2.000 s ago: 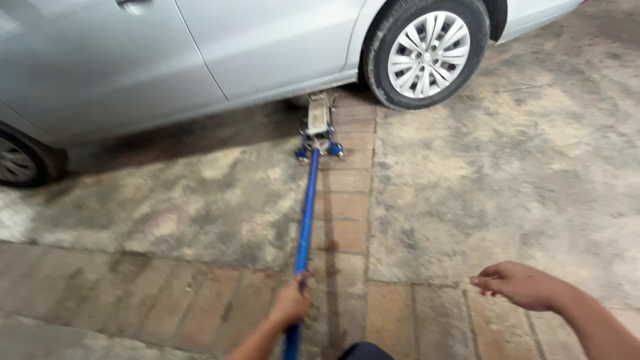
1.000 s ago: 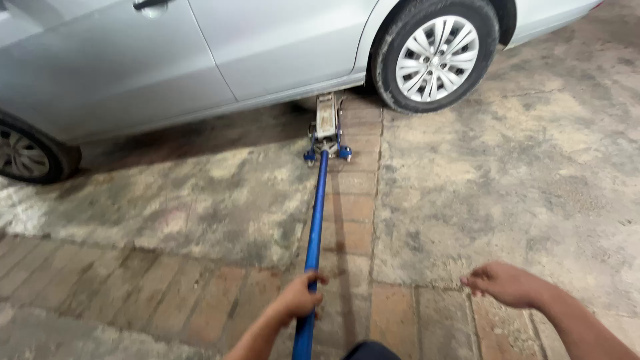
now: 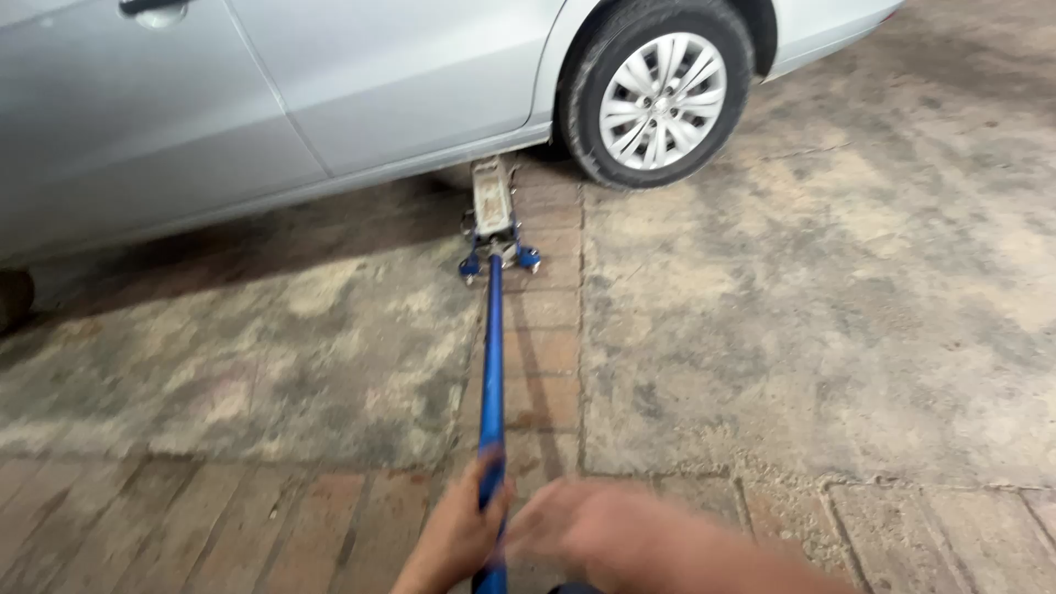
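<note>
A blue jack handle (image 3: pixel 492 363) runs from the bottom of the head view up to a floor jack (image 3: pixel 493 202), whose front end lies under the sill of a silver car (image 3: pixel 396 82), just left of its rear wheel (image 3: pixel 660 99). Blue casters flank the jack's near end. My left hand (image 3: pixel 466 516) is wrapped around the handle low in the view. Blurred by motion, my right hand (image 3: pixel 569 520) is at the handle's right side, beside my left hand; whether its fingers grip the handle cannot be told.
Stained concrete (image 3: pixel 808 330) spreads to the right, with another concrete patch (image 3: pixel 272 355) on the left. A brick strip (image 3: pixel 540 338) runs beneath the handle and meets a brick band (image 3: pixel 272 528) along the bottom. Part of the front tyre (image 3: pixel 12 297) shows at the left edge.
My right hand has moved left, from well away from the handle to right beside it. My left hand, loosely placed with fingers raised a second ago, is now closed around the handle.
</note>
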